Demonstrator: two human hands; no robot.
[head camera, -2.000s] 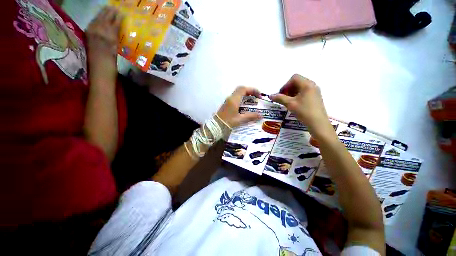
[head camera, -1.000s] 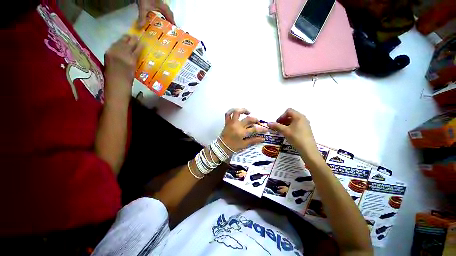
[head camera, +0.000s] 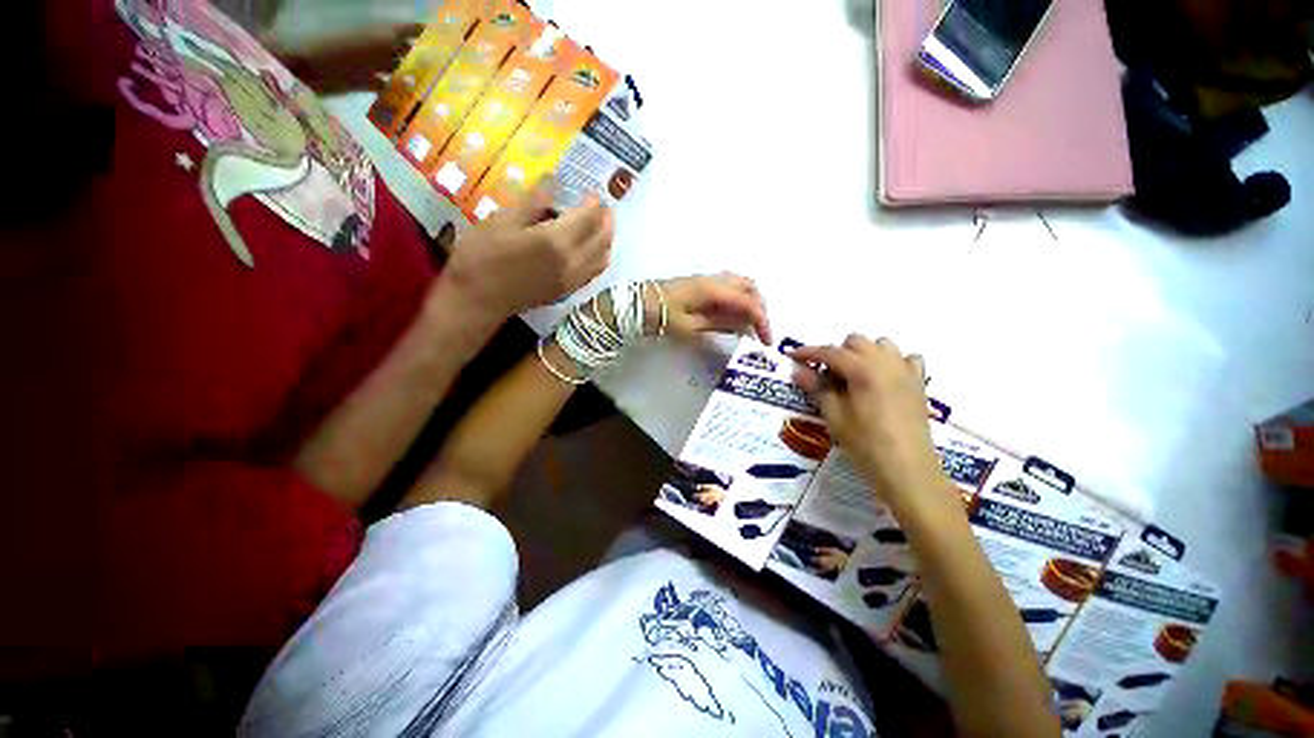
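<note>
Several hang-tab cartons (head camera: pixel 757 469) lie overlapping in a slanting row on the white table in front of me, white backs up, with dark title bands and orange cable pictures. My left hand (head camera: pixel 713 306), with pale bands around the wrist, is just beyond the top left corner of the leftmost carton, fingers bent. My right hand (head camera: pixel 865 389) is over the top edge of the leftmost cartons, its fingertips at the dark hang tab. Whether either hand pinches something small cannot be seen.
A person in red (head camera: pixel 260 361) sits at left, a hand at a group of orange-yellow cartons (head camera: pixel 497 108). A pink folder (head camera: pixel 1009 144) with a phone (head camera: pixel 984 43) lies at the far side, beside a black cloth (head camera: pixel 1196 159). Orange-black carton stacks (head camera: pixel 1287 447) stand at right.
My left hand has moved left, off the leftmost carton's face. My right hand stays near the hang tab. The neighbour's hand has come down nearer to my left wrist.
</note>
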